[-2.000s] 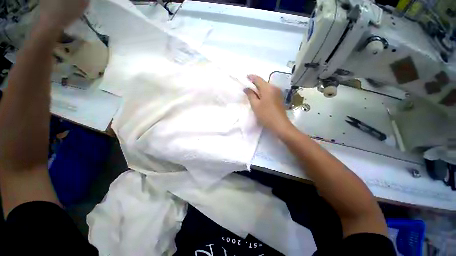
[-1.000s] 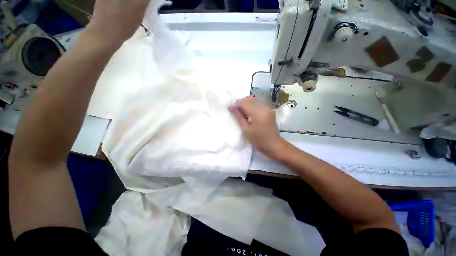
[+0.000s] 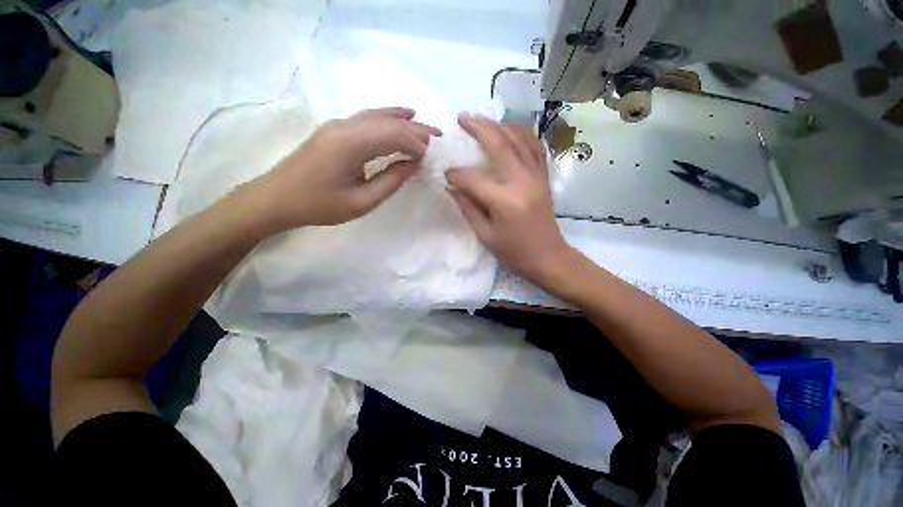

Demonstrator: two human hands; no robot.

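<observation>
White garment cloth point(image 3: 337, 257) lies on the machine table left of the needle and hangs over the front edge onto the lap. My left hand point(image 3: 361, 168) is on the cloth, its fingertips at a bunched part. My right hand point(image 3: 505, 193) pinches the same part from the right, close to the presser foot area point(image 3: 547, 119). The hands are almost touching. The fingertips' exact hold on the cloth edge is blurred. The sewing machine head point(image 3: 594, 50) stands just behind and right of my right hand.
Black thread snips point(image 3: 715, 183) and a thin pale stick point(image 3: 777, 178) lie on the bed at the right. A printed ruler point(image 3: 733, 299) runs along the front edge. A blue basket point(image 3: 807, 396) is below right. Another machine's part point(image 3: 59, 99) is at the far left.
My left hand has come down from the upper left to beside my right hand. The raised cloth has come down and bunches between them. The view has shifted somewhat.
</observation>
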